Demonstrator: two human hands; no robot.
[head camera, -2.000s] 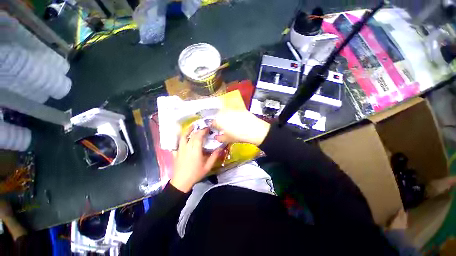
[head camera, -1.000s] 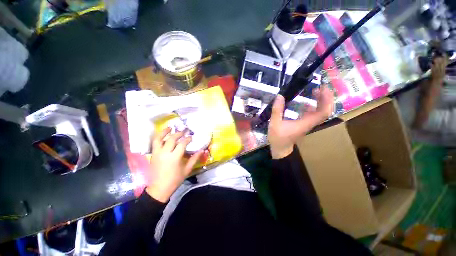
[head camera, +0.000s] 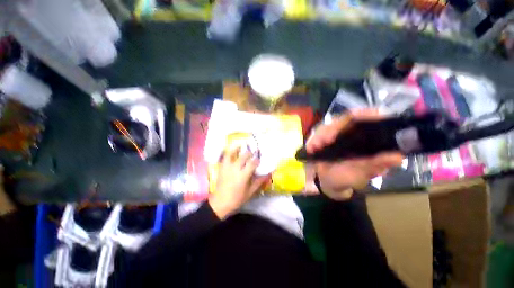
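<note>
My right hand (head camera: 349, 163) is wrapped around the thick black electric screwdriver (head camera: 377, 138), which lies nearly level with its tip pointing left toward the work. My left hand (head camera: 235, 177) rests with spread fingers on the round white part of the white bracket housing (head camera: 225, 121). The housing lies on the yellow work pad (head camera: 290, 175). The view is blurred, so small parts and any screws under my left fingers cannot be made out. The screwdriver's tip is right of the round part and apart from it.
An open tin (head camera: 271, 76) stands behind the pad. A part-finished unit (head camera: 138, 126) is on the left. A blue crate (head camera: 42, 236) holds several units at lower left. A cardboard box (head camera: 403, 230) is at lower right. Printed sheets (head camera: 445, 146) lie right; screw feeders are partly hidden.
My right hand has left the work, reached out open, and now holds the screwdriver, which has swung from steeply slanted to nearly level. My left hand stays on the housing. The view has shifted.
</note>
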